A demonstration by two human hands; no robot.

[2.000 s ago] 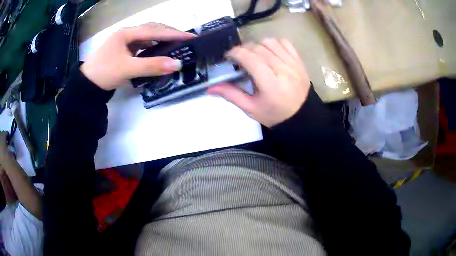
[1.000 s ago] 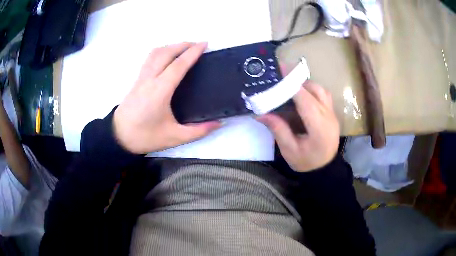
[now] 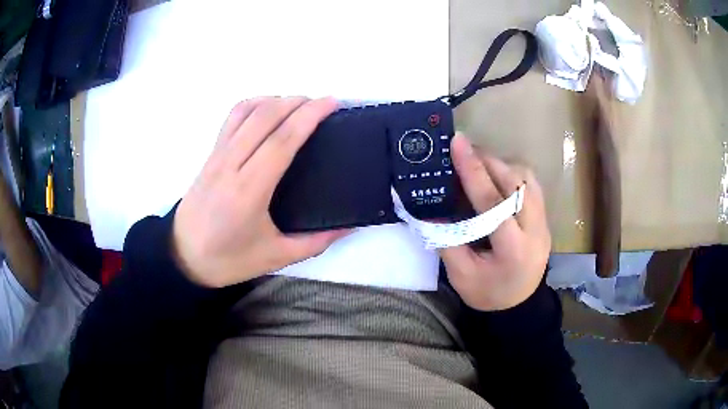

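A closed black radio unit (image 3: 339,172) is held face up over the white work sheet (image 3: 183,72), its round dial and small white print at the right end. A black wrist strap (image 3: 503,78) loops from its upper right corner onto the bench. A white strip (image 3: 467,232) curls out from the unit's lower right part across my right fingers. My left hand (image 3: 239,196) grips the unit's left end, fingers on the far edge, thumb at the near edge. My right hand (image 3: 503,240) holds the right end; some of its fingers are hidden behind the strip and unit.
The padded hammer lies at the right, its white-wrapped head (image 3: 565,48) at the back and brown handle (image 3: 608,184) towards me. Black units (image 3: 84,44) stand at the upper left. A yellow-handled tool (image 3: 49,192) and a person's arm (image 3: 20,240) are at the left. White material (image 3: 611,287) lies below the bench's right edge.
The open unit from two seconds ago is now closed and turned face up, its dial showing. Since one second ago it sits slightly lower in view, and the strip's free end has moved down and right.
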